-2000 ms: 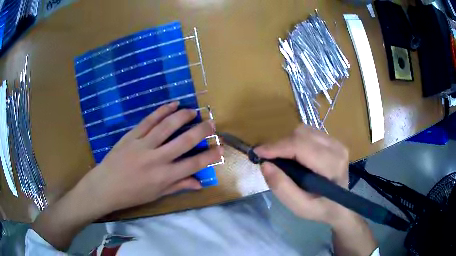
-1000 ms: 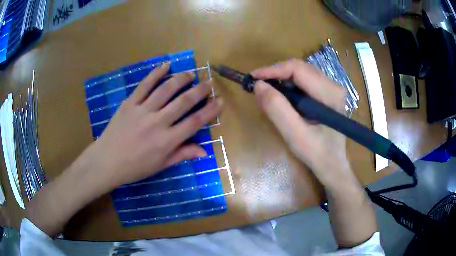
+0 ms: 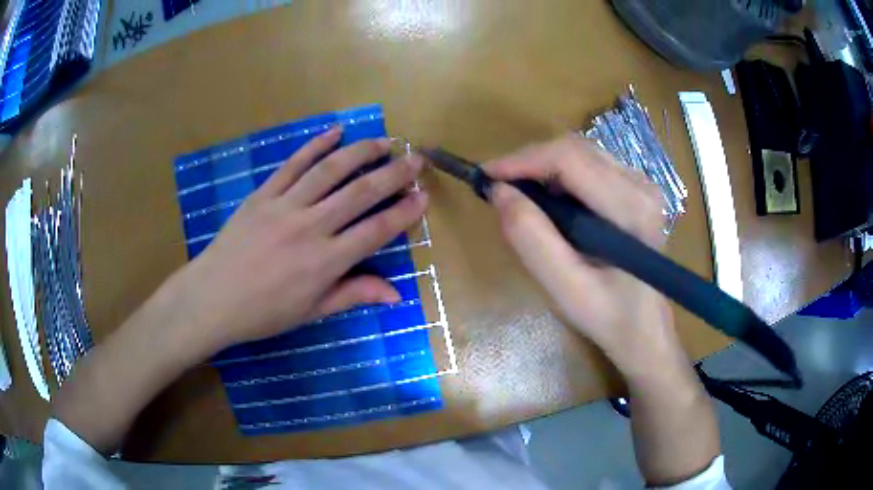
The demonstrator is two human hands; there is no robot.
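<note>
The blue solar cell assembly (image 3: 325, 368) lies on the tabletop in front of me, with silver lines across it. Thin bright busbar ribbon (image 3: 441, 321) runs along its right edge, joined to short ribbon ends. My left hand (image 3: 306, 225) lies flat on the assembly with fingers spread, fingertips near the upper right edge, hiding part of the ribbon. My right hand (image 3: 584, 239) holds the black soldering iron (image 3: 627, 251) like a pen. Its tip is at the upper part of the ribbon, by my left fingertips; exact contact cannot be told.
A short ribbon pile (image 3: 639, 153), a white strip (image 3: 713, 191) and the black iron stand (image 3: 773, 134) are at right. A grey round device (image 3: 694, 29) is back right. Long ribbons (image 3: 61, 278) and white strips (image 3: 23, 278) are at left. A blue stack (image 3: 38, 48) is back left.
The assembly first slid toward me, showing more of its lower part. My left hand and the iron moved from the lower edge ribbon to the upper one. Since one second ago, only slight shifts.
</note>
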